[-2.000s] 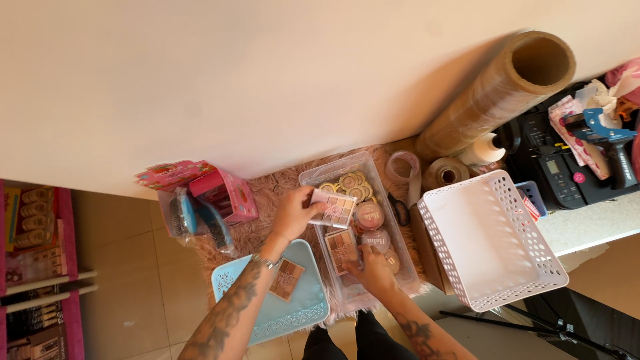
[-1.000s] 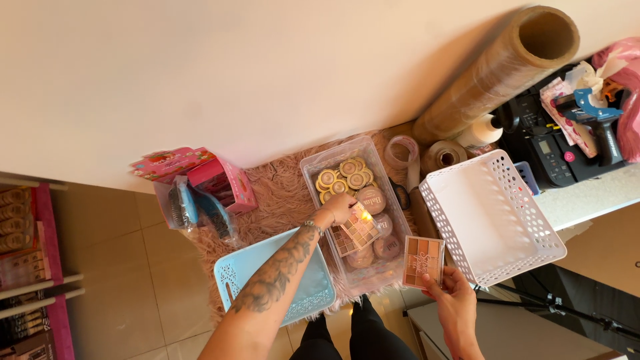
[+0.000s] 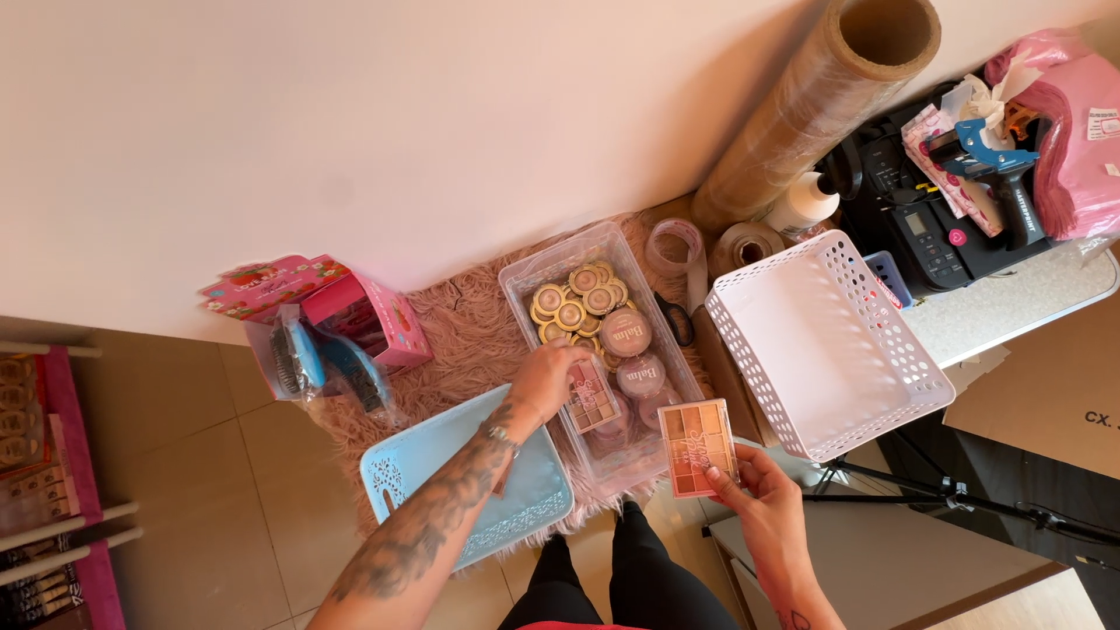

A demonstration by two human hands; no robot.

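My left hand (image 3: pixel 547 381) grips the top edge of an eyeshadow palette (image 3: pixel 591 401) in pink tones, over the clear plastic bin (image 3: pixel 602 472). Gold-rimmed round compacts (image 3: pixel 569 313) fill the far part of the bin, and round pink containers (image 3: pixel 626 332) marked Balm lie nearer. At the bin's right near corner, my right hand (image 3: pixel 761 499) holds up a second palette (image 3: pixel 699 448) with orange and brown pans. A light blue basket (image 3: pixel 534 468) stands left of the bin, partly behind my left forearm; a bit of a palette (image 3: pixel 500 486) shows inside it.
A white perforated basket (image 3: pixel 822 350) stands at the right, beside scissors (image 3: pixel 675 320) and a tape roll (image 3: pixel 674 248). Behind are a tall cardboard tube (image 3: pixel 796 114), a white bottle (image 3: pixel 803 203) and a black printer (image 3: pixel 927 227). Packaged hairbrushes (image 3: pixel 328 359) and a pink box (image 3: pixel 385 319) stand left.
My right hand has come out of the clear bin with a palette, now held at its near right side. My left hand still holds a palette over the bin.
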